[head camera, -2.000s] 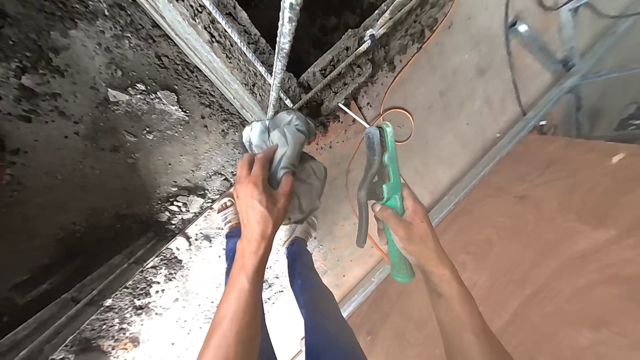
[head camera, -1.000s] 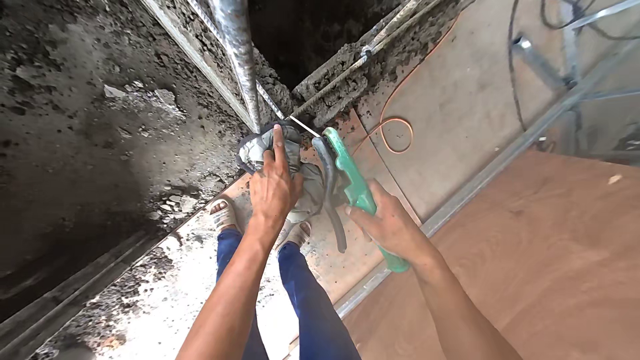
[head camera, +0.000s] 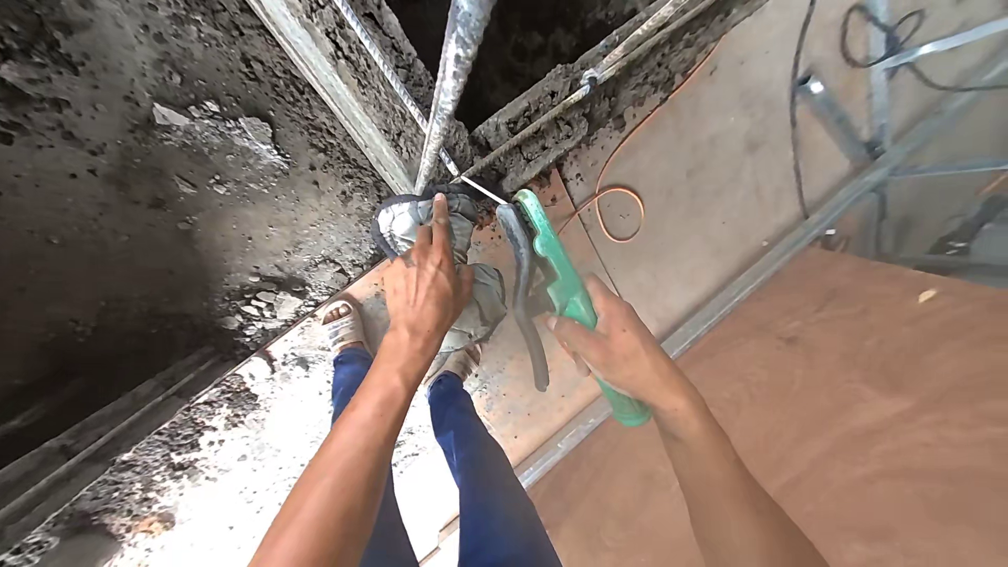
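My right hand (head camera: 610, 339) grips the green handle of a welding electrode holder (head camera: 563, 268); its dark grey lever stands apart from the handle. A thin pale welding electrode (head camera: 482, 190) runs from the holder's jaws toward the foot of a steel rebar (head camera: 453, 87). My left hand (head camera: 429, 287) rests on a bunched grey cloth (head camera: 402, 224), index finger stretched toward the rebar's foot. The cloth lies around the lower end of the bar, and part of it hangs below my palm. Whether my fingers pinch the cloth is hidden.
Rough concrete edges (head camera: 543, 118) border a dark opening behind the rebar. An orange cable (head camera: 618, 189) loops on the board at right. Metal tubes (head camera: 839, 118) and black cables stand at upper right. A metal rail (head camera: 709, 315) crosses beside a brown plywood sheet (head camera: 827, 394). My sandalled feet are below.
The right hand has brought the holder left, and the electrode's tip is now near the rebar's foot. My left index finger has stretched out over the cloth.
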